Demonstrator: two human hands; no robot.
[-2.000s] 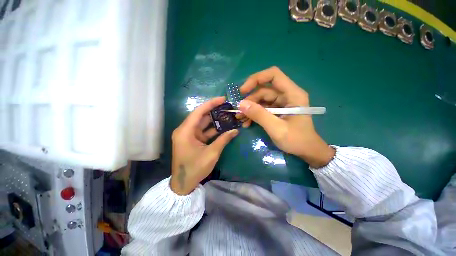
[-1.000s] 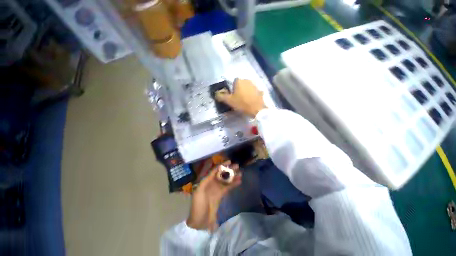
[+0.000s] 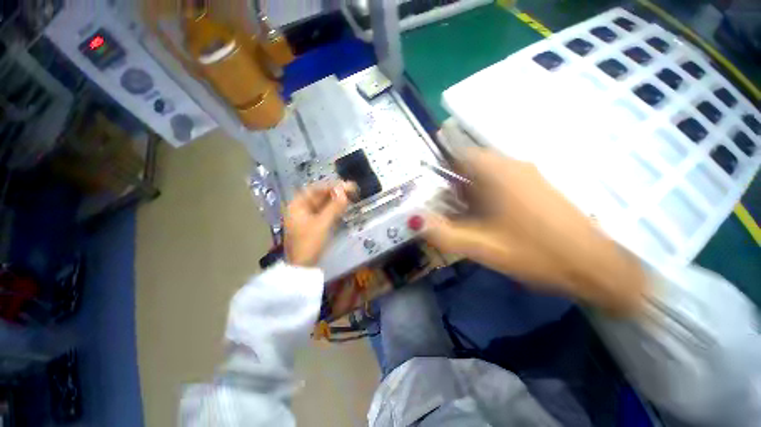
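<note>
A black fixture (image 3: 359,173) lies on the speckled plate of the dispensing machine (image 3: 292,150). My left hand (image 3: 313,218) is at the fixture's near left corner, fingertips together around a small light copper-toned piece, which looks like the metal case; its shape is mostly hidden. My right hand (image 3: 526,225) is large and blurred, between the machine's right front corner and the foam tray. A slim grey tool (image 3: 446,173) shows at its fingers; whether it is gripped is unclear, and I cannot see into the palm.
The orange-gold dispensing head (image 3: 242,83) hangs over the plate's far left. A red button (image 3: 415,223) is on the machine's front panel. The white foam tray (image 3: 534,108) holds several black housings at the right. Red digits glow on the upright panel (image 3: 125,67). Cables hang below.
The view has swung from the green mat to the machine. Since one second ago, my left hand has risen from below the machine to the fixture, and my right hand has left it towards the right.
</note>
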